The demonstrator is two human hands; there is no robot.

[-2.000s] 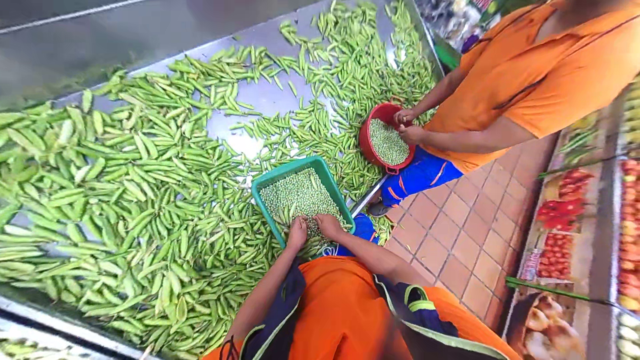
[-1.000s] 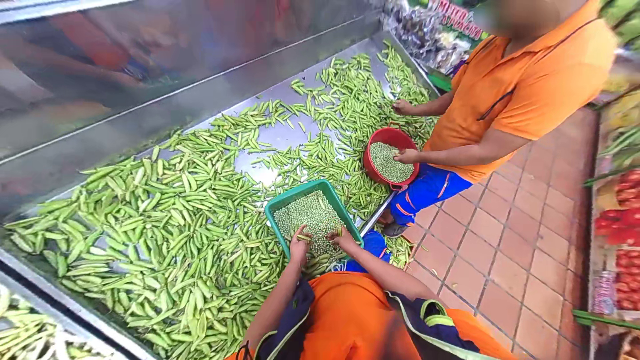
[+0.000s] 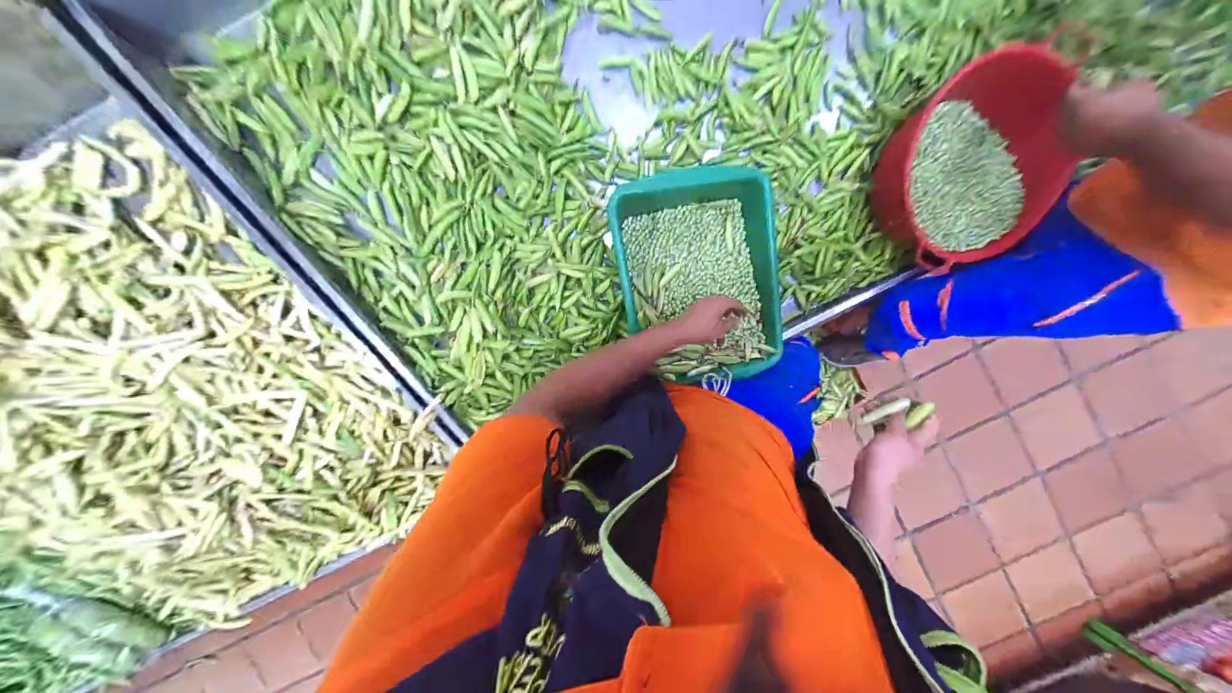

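Observation:
A green plastic basket (image 3: pixel 773 241) with shelled peas (image 3: pixel 698 252) and some pods stands in front of my body, at the edge of a heap of green pea pods (image 3: pixel 481 183). My left hand (image 3: pixel 714 320) reaches into the lower part of that basket, its fingers curled among the peas; whether it grips any is unclear. Out to the right, over the tiled floor, my right hand (image 3: pixel 895 438) holds a couple of pea pods (image 3: pixel 887 411).
A co-worker's hand (image 3: pixel 1107 117) is at a red basket (image 3: pixel 1035 87) of peas on the right. A metal divider (image 3: pixel 279 255) separates the green pods from a heap of yellowish bean pods (image 3: pixel 221 414). Pods lie on the tiled floor (image 3: pixel 1049 443) beside the blue trousers.
My right hand has left the green basket and moved out to the right, with pods in it. The view has swung so that the yellowish pods show at the left.

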